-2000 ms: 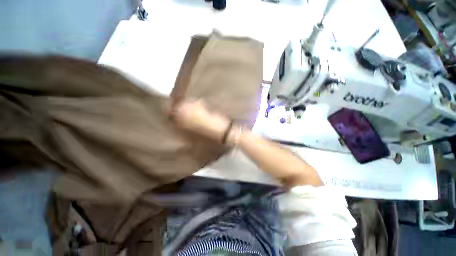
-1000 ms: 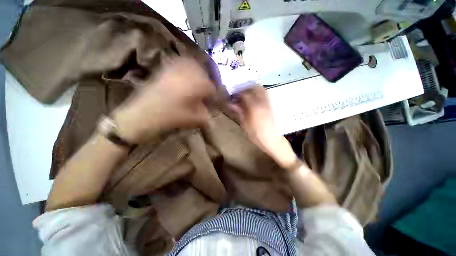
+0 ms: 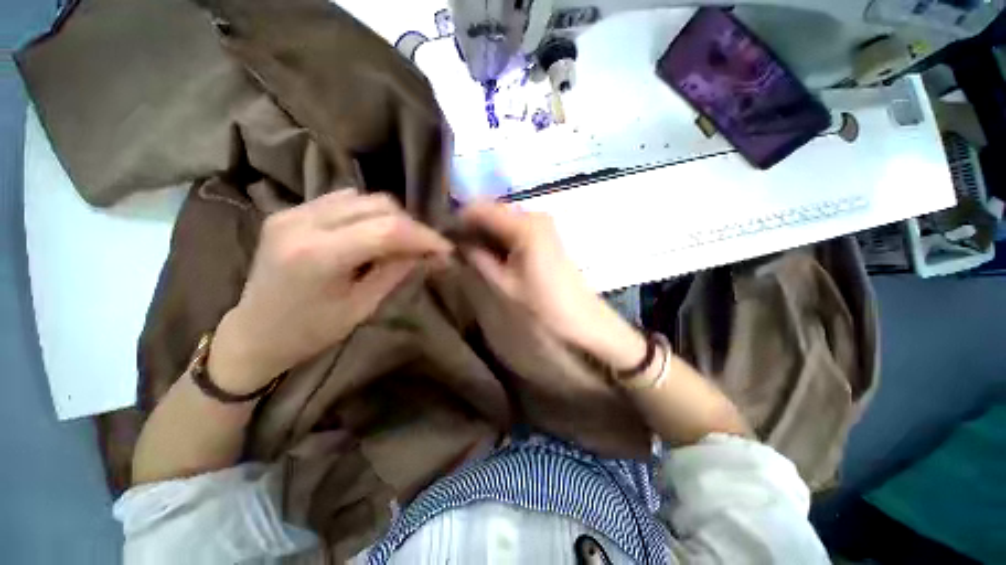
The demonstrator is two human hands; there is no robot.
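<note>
The brown garment [image 3: 188,99] covers the left of the table and runs down into the lap. My left hand [image 3: 320,276] pinches its edge between thumb and fingertips, just left of my right hand. My right hand [image 3: 530,259] grips the same edge, fingers curled, the two sets of fingertips nearly touching. The pinched edge is small and partly hidden by my fingers. The presser foot and needle [image 3: 493,105] stand under violet-white light, above and beyond my hands, with no cloth seen beneath them.
A smartphone [image 3: 745,88] with a purple screen lies on the machine bed at right. The bed ruler [image 3: 778,221] runs along the table's front edge. A second brown bundle [image 3: 772,353] hangs below the table at right. A green cloth [image 3: 949,486] shows at the lower right.
The garment was swung over from the left by one arm; both hands then came together on its edge. Since a second ago they have slowed, fingertips closer, slightly lower and away from the needle.
</note>
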